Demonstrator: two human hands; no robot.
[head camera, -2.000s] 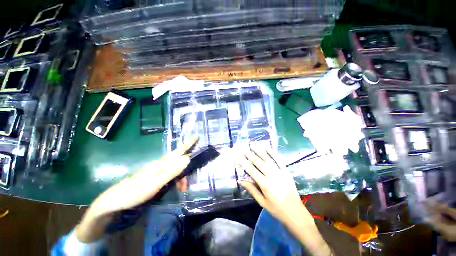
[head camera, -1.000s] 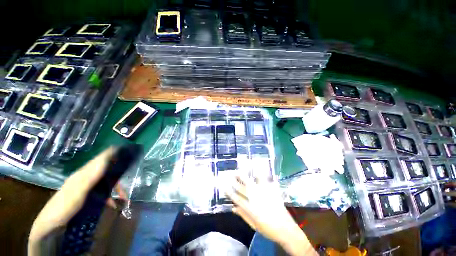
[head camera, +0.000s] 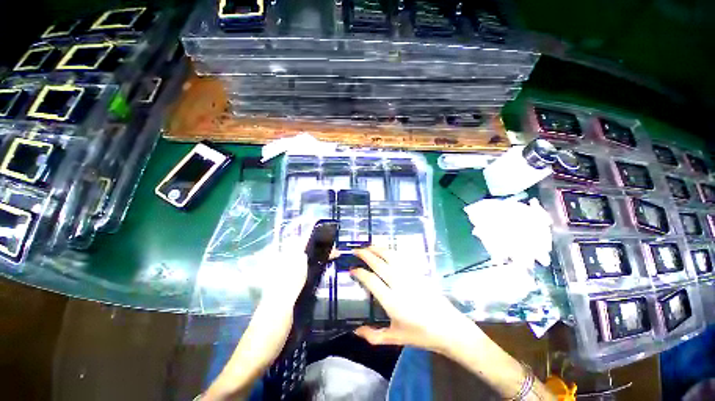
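My left hand (head camera: 284, 270) holds an open black flip phone (head camera: 302, 325) over the near left part of the clear tray; its keypad half points down toward my lap. My right hand (head camera: 400, 301) is over the tray's near right part with fingers spread, its fingertips at a dark lens panel (head camera: 350, 263); whether they grip it cannot be told. The clear blister tray (head camera: 427, 207) lies flat in front of me, with another dark-edged lens panel (head camera: 353, 218) on it. Glare hides part of the tray.
Loose clear film (head camera: 235, 235) lies left of the tray. A pale-faced device (head camera: 192, 174) lies beyond it. Stacked trays (head camera: 353, 70) stand behind on a wooden board (head camera: 204, 113). White wipes (head camera: 513, 227) and a dispenser bottle (head camera: 513, 168) are right. Pink-edged parts (head camera: 600, 261) fill trays farther right.
My left hand has brought the phone from the left back over the tray. My right hand's fingers have moved to the dark panel. Clear film now at left was absent in the oldest frame.
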